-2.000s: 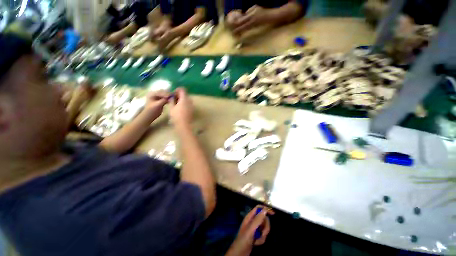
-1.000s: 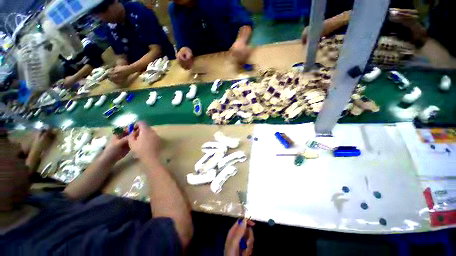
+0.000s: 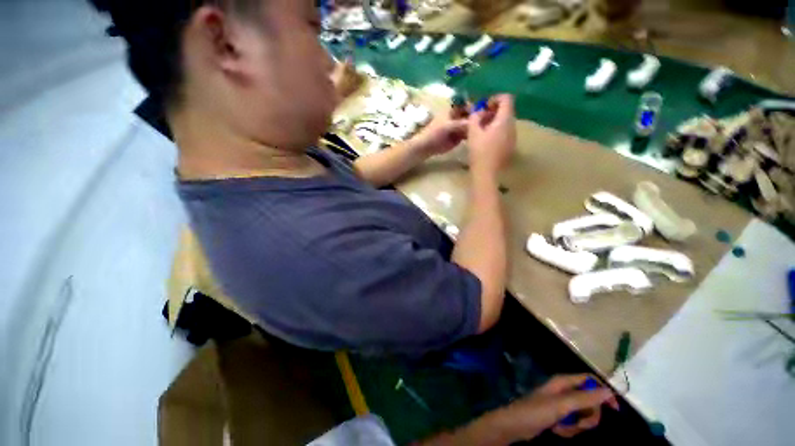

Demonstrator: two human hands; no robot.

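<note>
My left hand point(image 3: 577, 408) is at the bottom, in front of the bench edge. It is closed around a blue battery cell point(image 3: 590, 384), partly hidden by the fingers. A small green circuit board point(image 3: 622, 348) lies at the bench edge just above the hand, with a thin wire running down towards the hand. Several white curved housings point(image 3: 608, 281) lie in a loose group on the brown board point(image 3: 558, 174). My right hand is not in view.
A worker in a grey shirt point(image 3: 331, 253) sits close on the left, both hands raised around a small blue part. A green belt point(image 3: 575, 100) carries white housings and a tan-and-dark heap point(image 3: 741, 161). A white sheet point(image 3: 706, 357) lies at the right.
The view has swung left and closer to the neighbouring worker. The grey post has left the picture. My left hand still holds the blue cell and appears farther right.
</note>
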